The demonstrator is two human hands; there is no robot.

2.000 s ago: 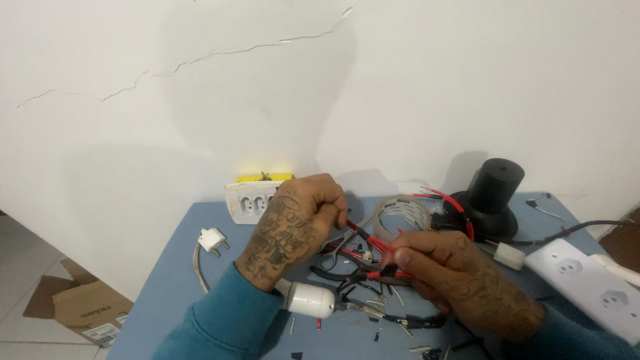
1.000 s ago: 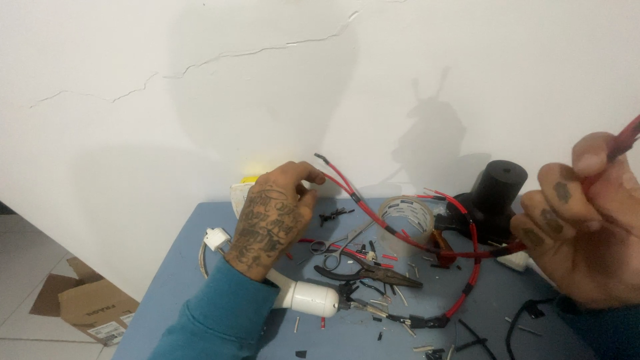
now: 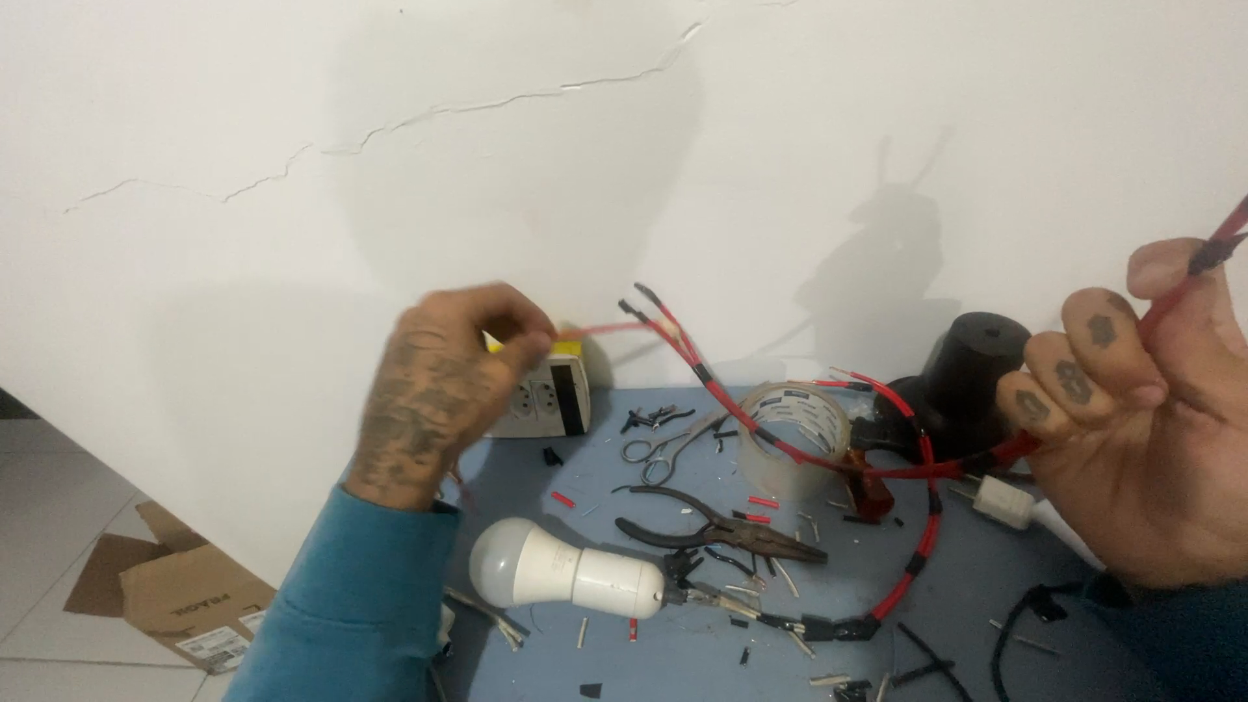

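Note:
My left hand [image 3: 453, 390], in front of the wall, pinches a thin red strand at one of the ends of a red cable banded with black tape [image 3: 746, 414]. My right hand [image 3: 1121, 390], raised at the right, grips the same cable farther along. The free ends near the left hand are black-tipped. Below, another taped red cable [image 3: 931, 531] curves down to a black-wrapped joint beside the white socket of an LED bulb [image 3: 546, 570]. Long-nose pliers [image 3: 721, 531] lie with handles apart near the bulb. Behind them are scissors [image 3: 673, 448] and a clear tape roll [image 3: 795, 439].
A power outlet unit [image 3: 546, 395] stands against the wall, partly behind my left hand. At the right are a black round-based object [image 3: 975, 380] and a white plug [image 3: 1004, 502]. Wire scraps litter the blue tabletop [image 3: 546, 653]. An open cardboard box [image 3: 185, 604] sits on the floor.
My right hand has moved from above the table's middle to the right and up with the red cable. My left hand now pinches a red strand drawn out to the left of the cable's ends.

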